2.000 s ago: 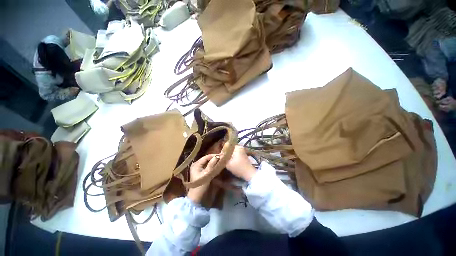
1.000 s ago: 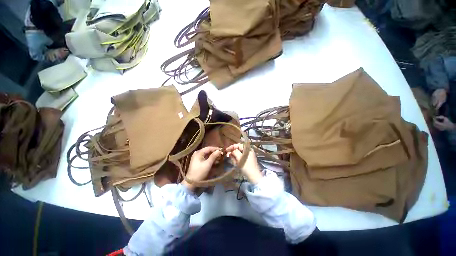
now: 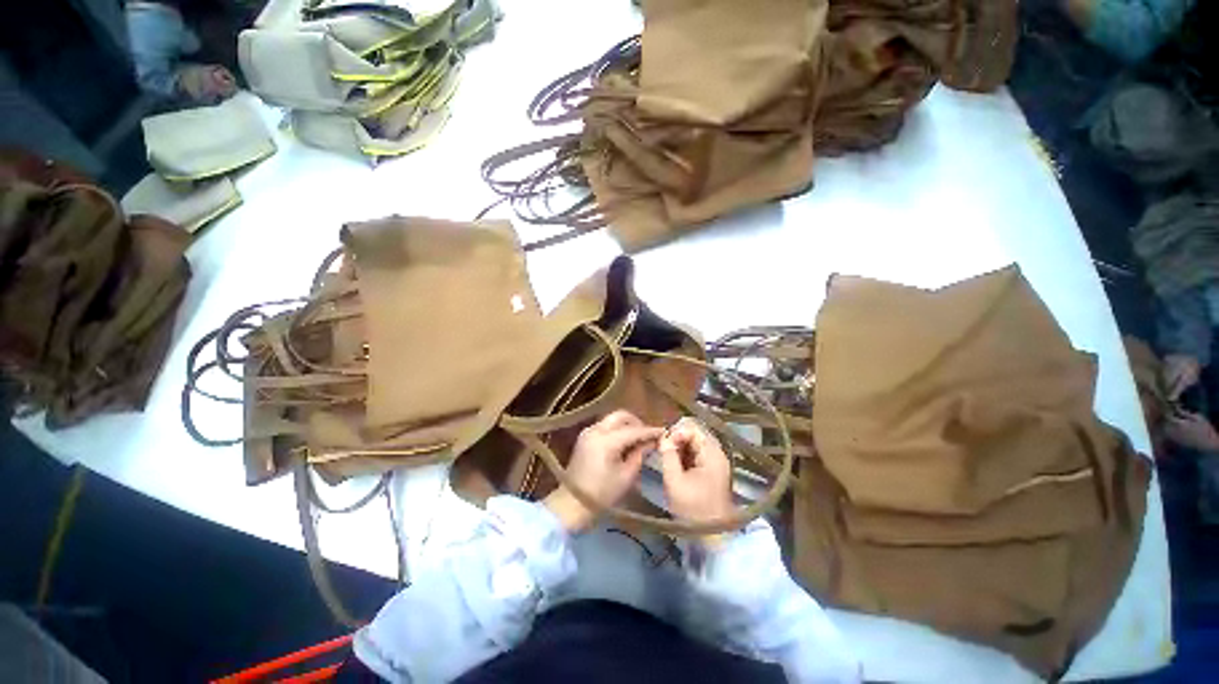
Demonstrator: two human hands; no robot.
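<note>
A brown bag (image 3: 575, 350) lies with its opening facing me, its dark inside and a thin gold zip line showing. Its strap (image 3: 783, 461) loops around both hands. My left hand (image 3: 608, 461) and my right hand (image 3: 697, 470) meet at the front of the bag, fingertips almost touching. Both are closed in a pinch on something very small, too small to name. A thin dark cord (image 3: 652, 545) shows below the hands.
Brown bags are piled at left (image 3: 441, 341), right (image 3: 956, 401), back (image 3: 722, 120) and far left (image 3: 80, 301) on the white table (image 3: 989, 201). Pale pieces (image 3: 341, 67) lie at the back left. An orange-red cord (image 3: 288, 660) shows at the bottom. Other people's hands (image 3: 1183, 401) show at right.
The view has shifted. The bag opening shows wider, with more of its inside visible. My hands stay close together inside the strap loop, fingertips pinched.
</note>
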